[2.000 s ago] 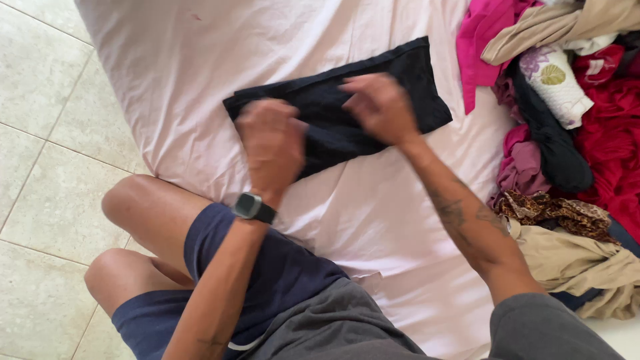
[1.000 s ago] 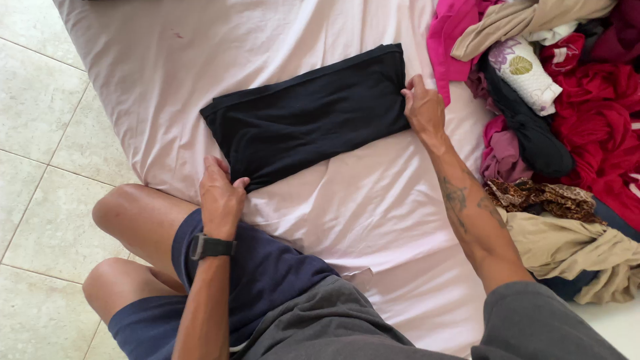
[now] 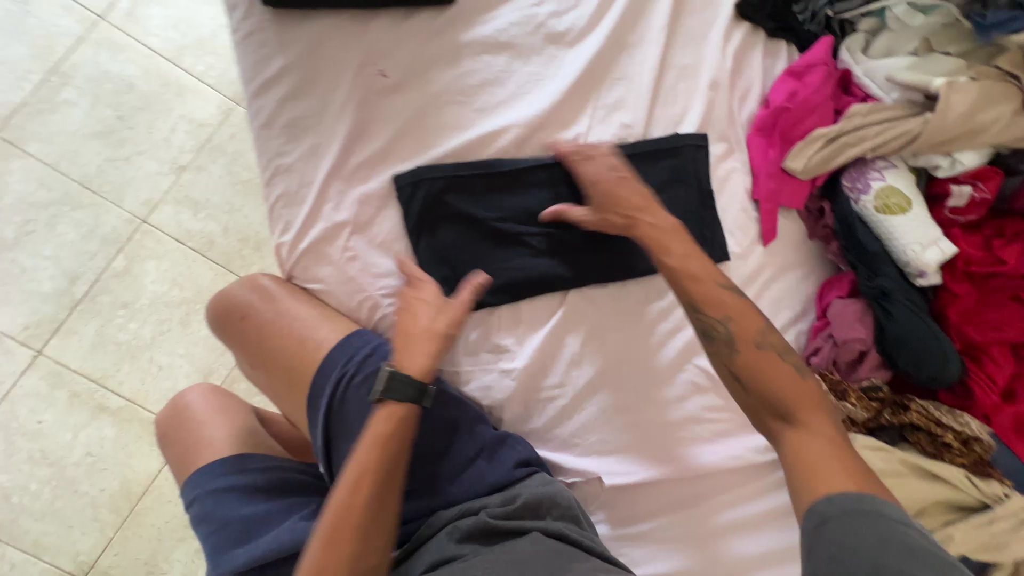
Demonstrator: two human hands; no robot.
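Observation:
A black garment [image 3: 512,240], folded into a flat rectangle, lies on the pale pink bed sheet [image 3: 640,352] in front of me. My left hand [image 3: 432,312], with a dark watch on its wrist, is at the garment's near left corner, thumb and fingers apart, holding nothing. Over the upper middle of the cloth is my right hand [image 3: 604,192], slightly blurred, its thumb spread from the fingers. Whether its palm presses on the fabric, I cannot tell.
A heap of loose clothes rises on the right, with a bright pink piece [image 3: 788,128], a beige one [image 3: 944,120] and red cloth [image 3: 988,304]. At the top left edge lies another black item [image 3: 358,3]. Pale floor tiles [image 3: 120,240] run beside the bed.
My right hand has let go of the garment's right end and moved left over its middle. My left hand has come off the near left corner. The garment lies at a slightly different angle.

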